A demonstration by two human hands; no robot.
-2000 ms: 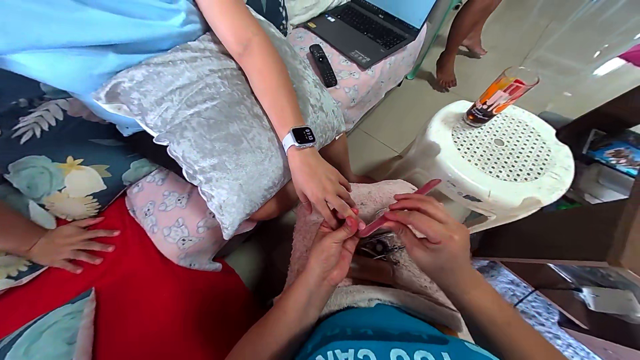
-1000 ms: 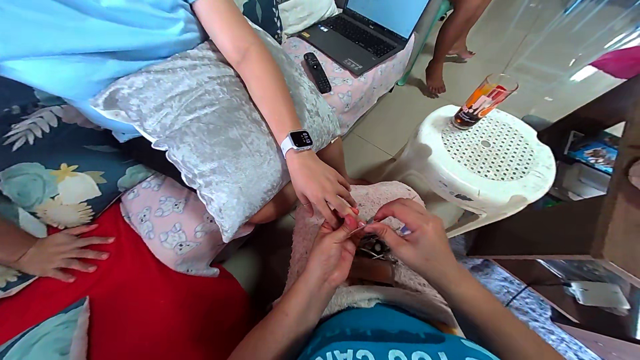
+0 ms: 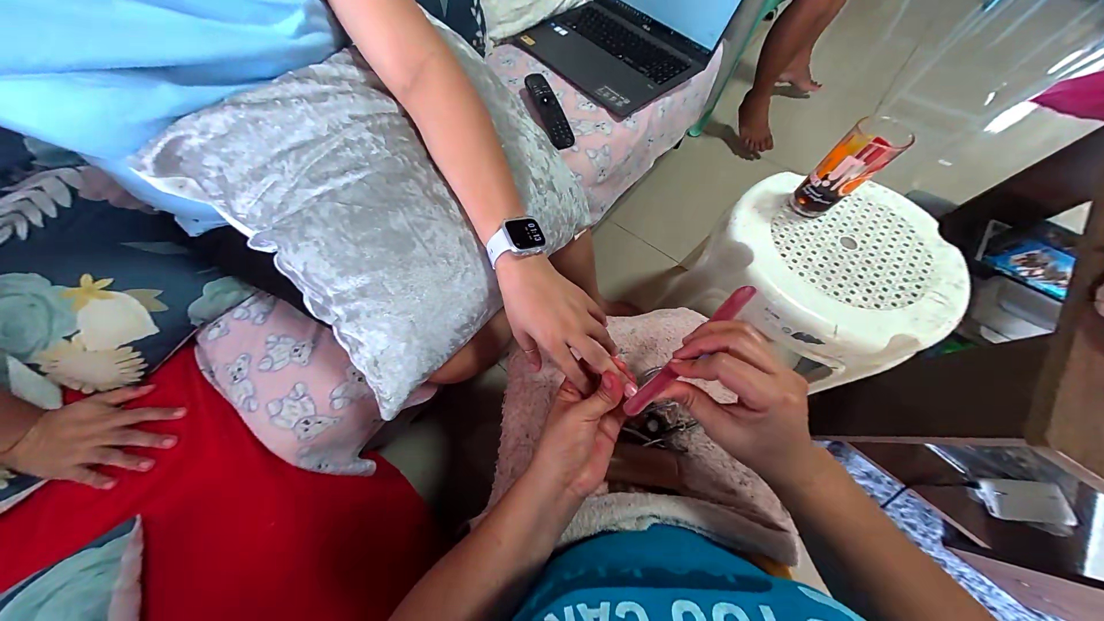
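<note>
My right hand (image 3: 746,388) grips a pink nail file (image 3: 690,354), its lower end against a fingertip of another person's hand (image 3: 556,315). With thumb and fingers, my left hand (image 3: 582,431) holds that person's finger. A white-banded smartwatch (image 3: 516,239) is on the person's wrist, and the forearm lies over a grey velvet cushion (image 3: 371,198). Beneath my hands, a pink towel (image 3: 535,414) covers my lap, with small metal tools (image 3: 660,424) on it, partly hidden by my hands.
A white plastic stool (image 3: 759,250) at the right bears a tilted-looking glass of dark drink (image 3: 849,168). Behind the cushion are a remote control (image 3: 549,110) and an open laptop (image 3: 617,52). Another hand (image 3: 95,435) rests at the red cloth (image 3: 259,526). Dark shelving (image 3: 914,388) stands at right.
The nail file, hardly visible one second ago, now shows plainly, slanting up out of my right hand. My left hand still holds the person's finger.
</note>
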